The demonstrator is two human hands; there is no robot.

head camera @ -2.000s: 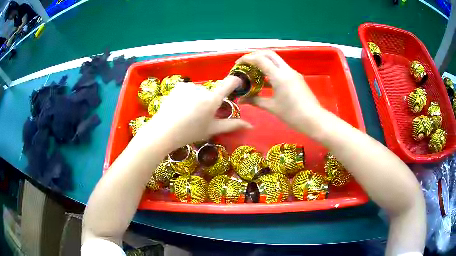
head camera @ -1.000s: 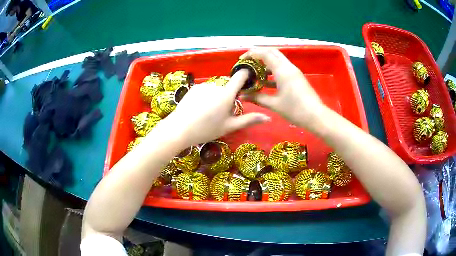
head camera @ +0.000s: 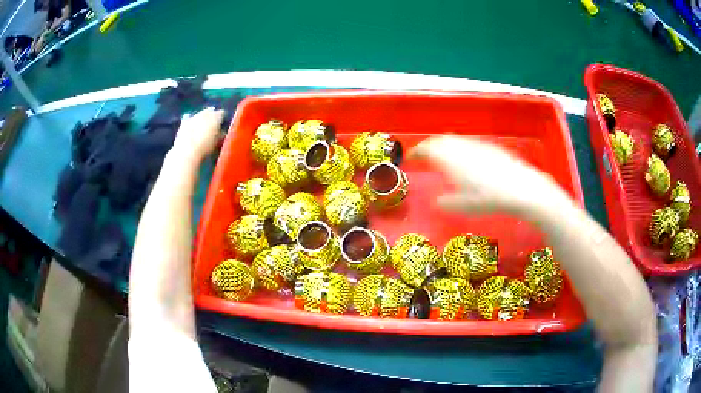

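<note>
Several gold shells with dark ribbed lines (head camera: 345, 203) lie in the red work tray (head camera: 492, 115), some with round open necks facing up. My left hand (head camera: 203, 130) is at the right edge of the pile of black pieces (head camera: 115, 169), beside the tray's upper left corner. Its fingertips are unclear, and I cannot tell whether it holds a piece. My right hand (head camera: 473, 173) is blurred over the middle of the tray, fingers apart and empty, to the right of a gold shell with a dark neck (head camera: 377, 150).
A red perforated basket (head camera: 634, 84) at the right holds several gold shells. Crinkled clear plastic (head camera: 680, 322) lies below it. A white strip (head camera: 307, 79) runs behind the tray beside a green surface (head camera: 346, 38). Brown cardboard (head camera: 61, 318) is at the lower left. People show partly at the upper left.
The shell is out of my hands, and one more shell is in the basket. My left hand has moved left to the black pile. My right hand has moved right and opened. The view has shifted.
</note>
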